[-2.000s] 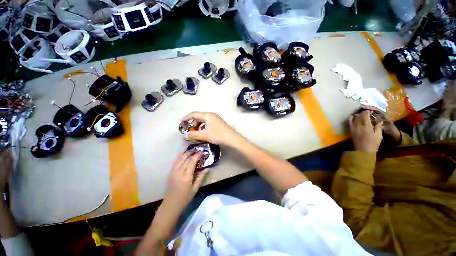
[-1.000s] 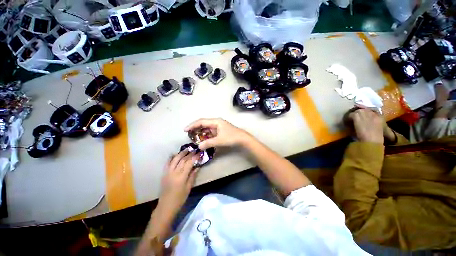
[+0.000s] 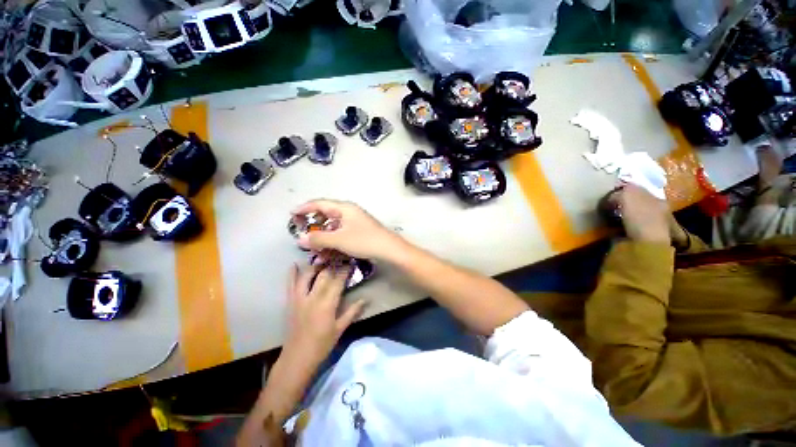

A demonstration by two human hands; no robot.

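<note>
My left hand [image 3: 316,301] holds a black housing [image 3: 359,272] down on the bench; the fingers cover much of it and a pale shiny face shows at its right side. My right hand [image 3: 336,229] holds a small silver-orange module [image 3: 307,224] between thumb and fingers, just above and left of that housing, apart from it. Several lens modules [image 3: 289,150] with black cylinders lie in a loose row beyond my hands. Several filled housings [image 3: 470,130] with orange spots stand clustered to the right. Unfilled black housings [image 3: 104,295] with pale discs stand at the left, some with thin wires.
Orange tape [image 3: 202,297] crosses the pale bench [image 3: 262,288]. White frames [image 3: 116,79] are piled behind, beside a clear plastic bag [image 3: 480,35]. White cloths [image 3: 611,148] lie at right, near a neighbouring worker's hand [image 3: 646,214] and brown sleeve. Silver wired parts lie far left.
My right hand has moved left with the module, away from the housing. Another black housing now stands at the lower left of the unfilled group.
</note>
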